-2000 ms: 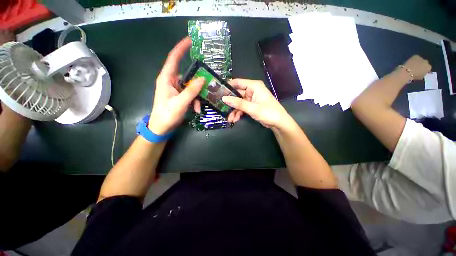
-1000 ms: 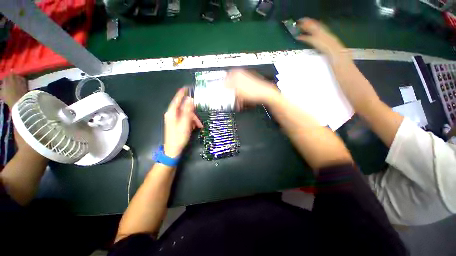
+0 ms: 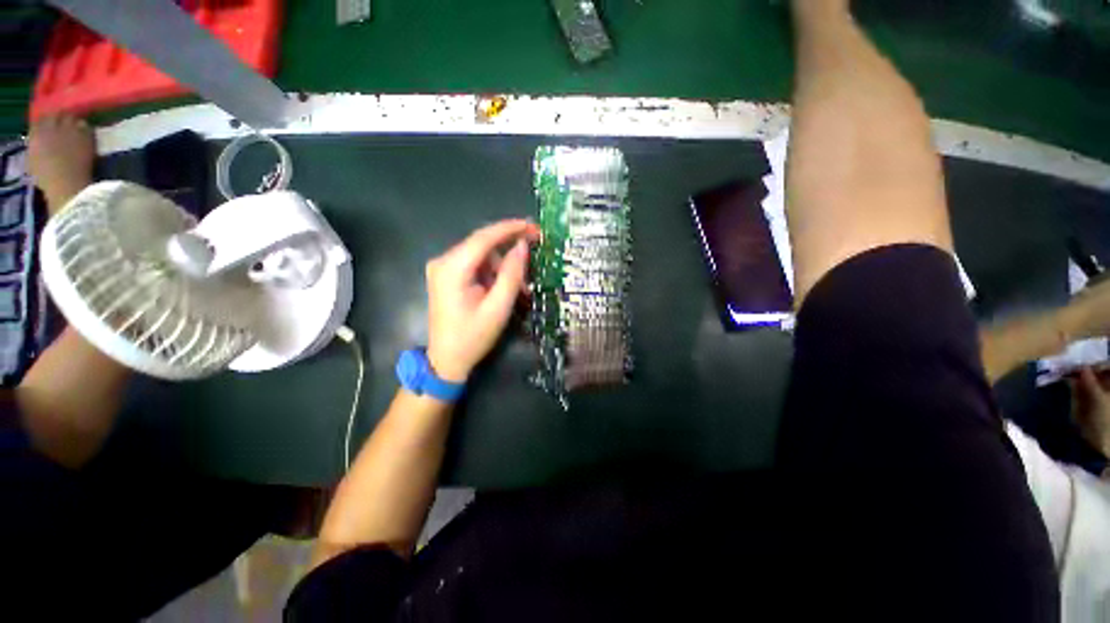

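Note:
A row of green-and-silver circuit boards [image 3: 596,262] lies on the dark green bench mat in front of me. My left hand [image 3: 475,292], with a blue wristband, is at the row's left edge. Its fingers are bent, with the fingertips at the boards; whether they grip one is hidden. My right forearm reaches forward over the papers and the belt, and my right hand is beyond the top edge of the picture. A part-built unit [image 3: 582,31] lies on the green belt.
White desk fan [image 3: 146,280] with a pale cable at left. Red tray [image 3: 158,55] at the upper left. Dark slab [image 3: 743,253] beside white papers [image 3: 778,183], partly under my right arm. White ledge [image 3: 402,113] along the belt. Neighbours' arms at both sides.
The black-rimmed unit has left my hands. My right arm has swung from the boards forward and right, out past the top edge. My left hand has stayed beside the row. The view has shifted.

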